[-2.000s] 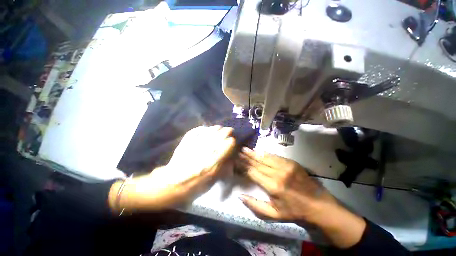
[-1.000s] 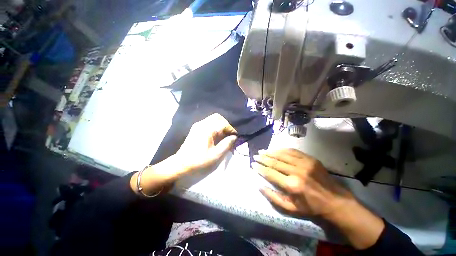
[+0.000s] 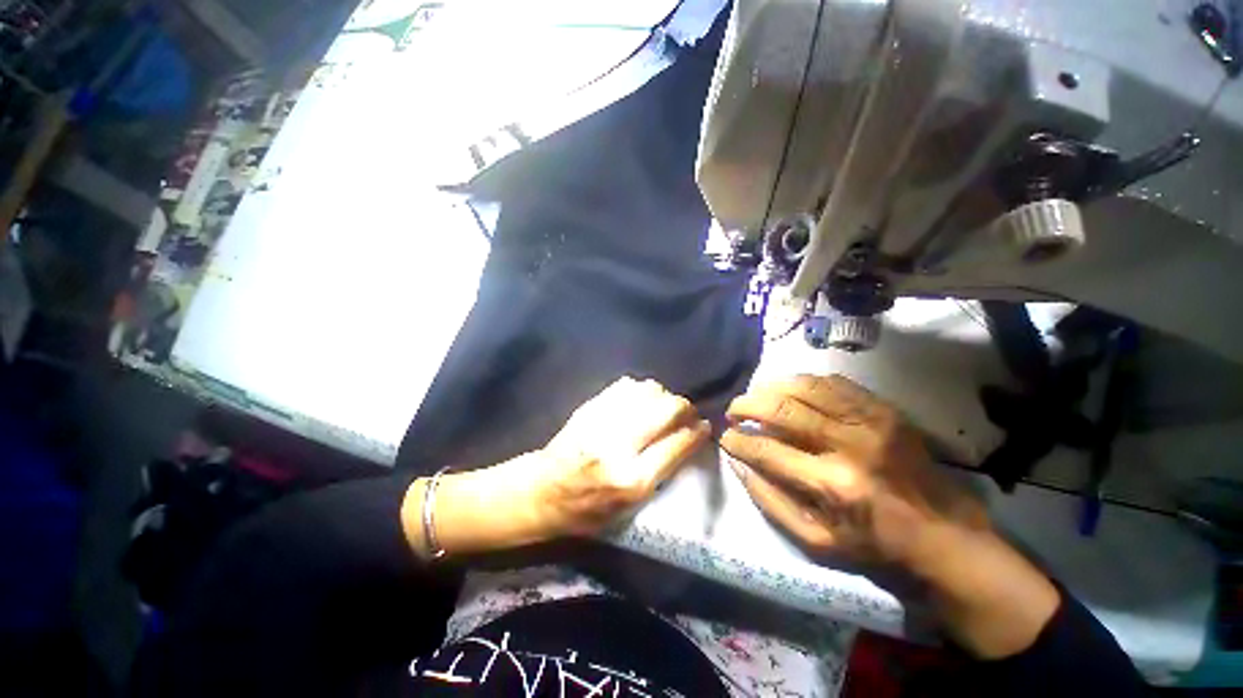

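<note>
A black garment piece (image 3: 600, 259) with a white and grey band along its upper left edge lies on the white table, left of the needle area. My left hand (image 3: 620, 457) pinches its near edge between thumb and fingers. My right hand (image 3: 838, 471) is close beside it, fingertips at the same edge, almost touching the left fingers. The presser foot and needle area (image 3: 766, 293) is just above the hands, with the cloth's right edge beside it. The fingertips hide the cloth's near corner.
The off-white sewing machine head (image 3: 941, 123) fills the upper right, with a pale tension knob (image 3: 1044, 226). Black scraps (image 3: 1025, 416) and a blue-tipped thin tool (image 3: 1092, 507) lie under its arm. A picture-covered surface (image 3: 205, 205) is at the table's left end.
The folded black edge held near the needle is now lower, between both hands. My left hand has moved toward the table's front edge and close to my right hand. The view has shifted.
</note>
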